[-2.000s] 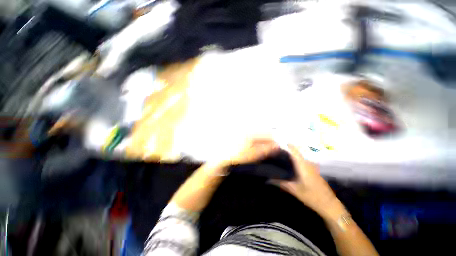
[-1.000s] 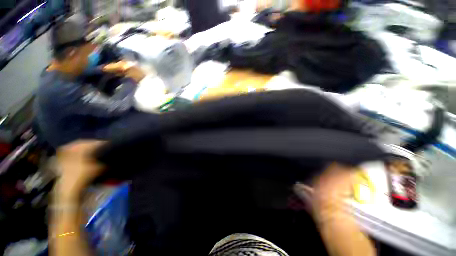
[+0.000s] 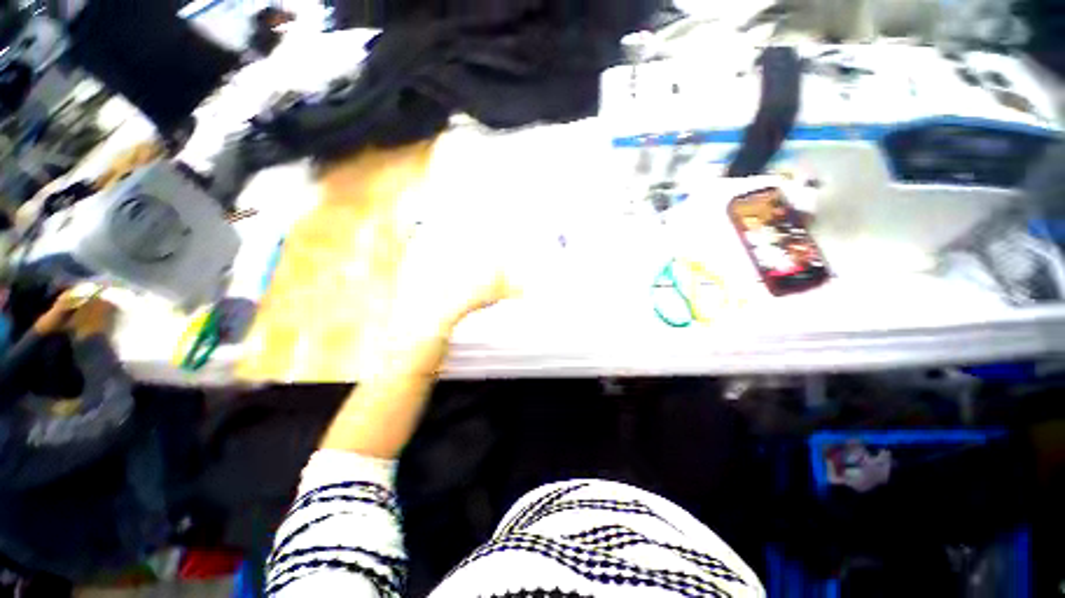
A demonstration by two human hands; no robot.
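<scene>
My left hand (image 3: 467, 292) reaches over the white table (image 3: 526, 357), near its front edge. The hand is overexposed, and its fingers and anything in them cannot be made out. My right hand is not in view. A pair of scissors with one green and one yellow handle loop (image 3: 689, 293) lies on the table to the right of my left hand. The white sewing machine (image 3: 858, 158) with a blue stripe stands at the right, with a black strip (image 3: 771, 111) hanging over its arm.
A smartphone (image 3: 780, 242) lies by the machine. Black garments (image 3: 467, 70) are heaped at the far side. A brown panel (image 3: 339, 257), a grey fan-like box (image 3: 158, 234) and green-yellow scissors (image 3: 201, 339) are at the left. Another person's sleeve (image 3: 82, 403) shows far left. A blue crate (image 3: 923, 439) is below right.
The black garment held spread between both hands is gone from them. My left hand has moved over the table, and my right hand has left the view. The view has turned back to the table.
</scene>
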